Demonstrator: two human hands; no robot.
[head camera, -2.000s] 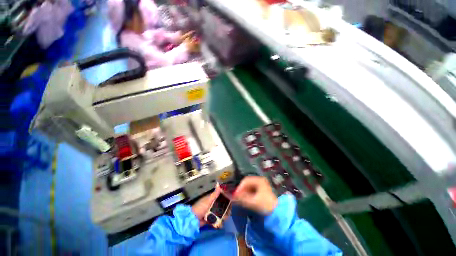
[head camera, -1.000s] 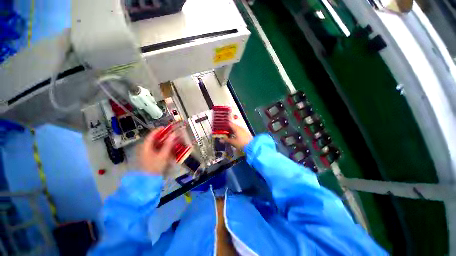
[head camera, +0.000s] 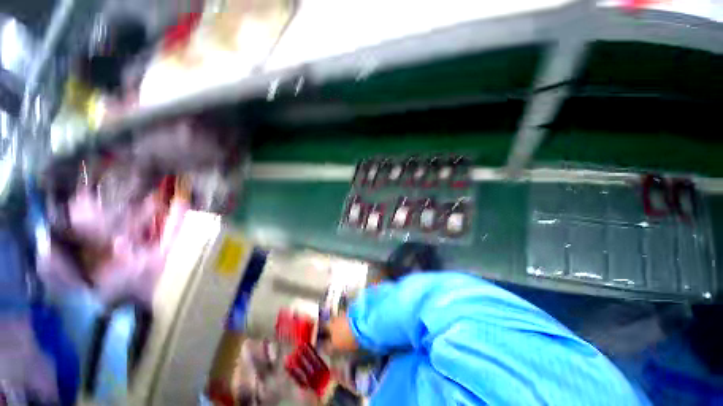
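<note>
The frame is strongly blurred. My right hand (head camera: 341, 333) reaches in from a blue sleeve to the cream bench machine (head camera: 184, 293), at the lower middle. Its fingertips are beside a red ribbed part (head camera: 295, 327) on the machine bed; blur hides whether they grip it. A second red part (head camera: 307, 369) lies just below, near the lower edge. My left hand cannot be made out. A clear tray (head camera: 474, 230) on the green belt holds two rows of red and black phone halves (head camera: 403, 212).
A second clear tray (head camera: 567, 275) at the right shows many bare pockets and two red-framed parts (head camera: 666, 197). A black round object (head camera: 412, 258) is beside my right sleeve. A white shelf (head camera: 412, 36) runs above. A person in pink (head camera: 103, 230) is at the left.
The view has swung round, bringing the second tray in at right. The machine now shows lower left. My left hand, on a red part before, is no longer visible; my right remains near a red part.
</note>
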